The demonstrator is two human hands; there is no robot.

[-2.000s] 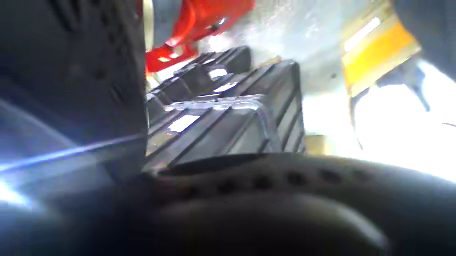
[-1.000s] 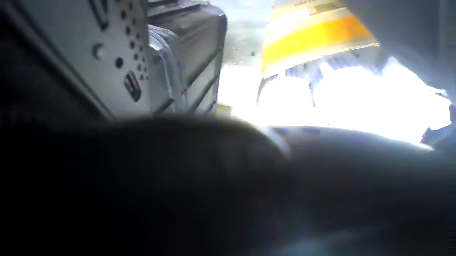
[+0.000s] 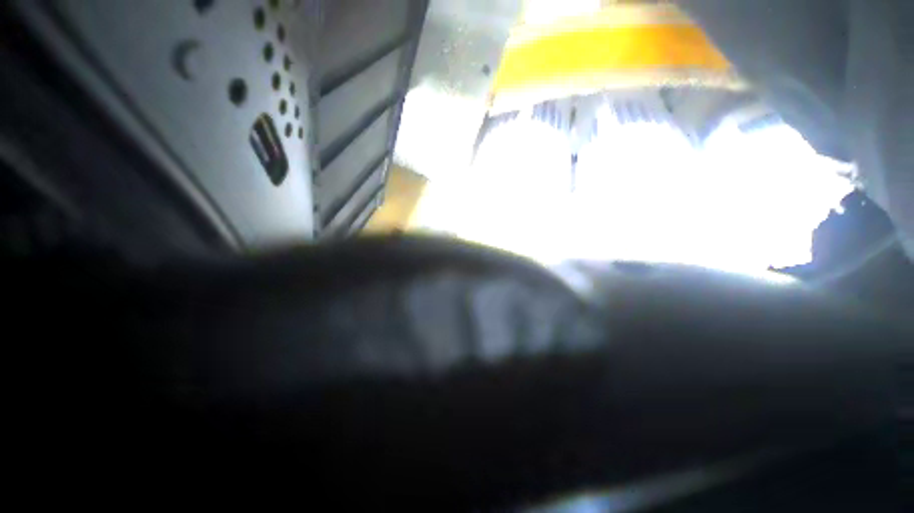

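A large dark curved thing [image 3: 481, 401], possibly a device housing, fills the lower picture very close to the lens, blurred, with pale reflections on its upper part. A light grey part [image 3: 220, 150] with round holes and an oval port-like slot stands at the upper left, also very close. Neither of my hands can be made out; whether one holds these parts cannot be told.
A ribbed grey-black crate [image 3: 363, 110] stands behind the grey part. A carton with a broad yellow-orange tape band [image 3: 621, 50] is at the top, above an overexposed white mass [image 3: 651, 190]. Dark grey cloth [image 3: 802, 60] is at the upper right. Speckled floor [image 3: 461, 50] shows between crate and carton.
The red stool and the crates' tops have left the view. The grey part with holes has come into view at left. The crate and taped carton have shifted left and up.
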